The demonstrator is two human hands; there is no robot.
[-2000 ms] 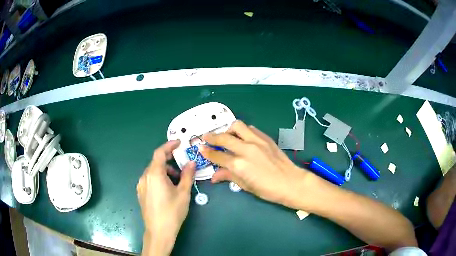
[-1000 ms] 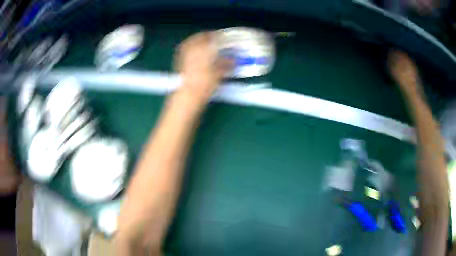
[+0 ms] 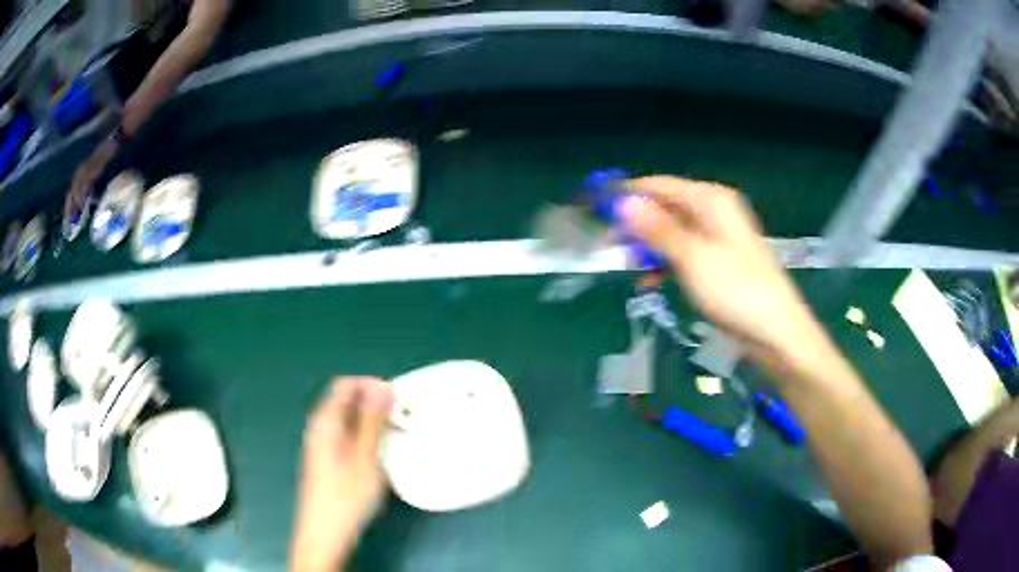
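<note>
My left hand (image 3: pixel 341 453) grips the left edge of an off-white housing shell (image 3: pixel 460 438) on the near side of the bench. The shell holds no blue parts that I can see. My right hand (image 3: pixel 698 251) is raised over the whitish strip and holds a blurred board-and-battery assembly (image 3: pixel 609 196), with blue parts at the fingertips and a grey square piece (image 3: pixel 570 231) hanging left. Below it lie two more grey pieces (image 3: pixel 629 366), wired to blue battery cells (image 3: pixel 698 430), with pale ring-ended leads.
A filled housing (image 3: pixel 365 192) lies beyond the whitish strip (image 3: pixel 447 259), with several more at far left. Stacked housings (image 3: pixel 179 466) stand at left. Small cream squares (image 3: pixel 655 514) and a pale backing sheet (image 3: pixel 948 346) lie at right, near a metal post (image 3: pixel 911 123). Another person's arm (image 3: pixel 168 78) reaches in upper left.
The filled housing moved from in front of me to beyond the strip and was let go. My left hand came back to a different shell. My right hand now holds a blue and grey assembly.
</note>
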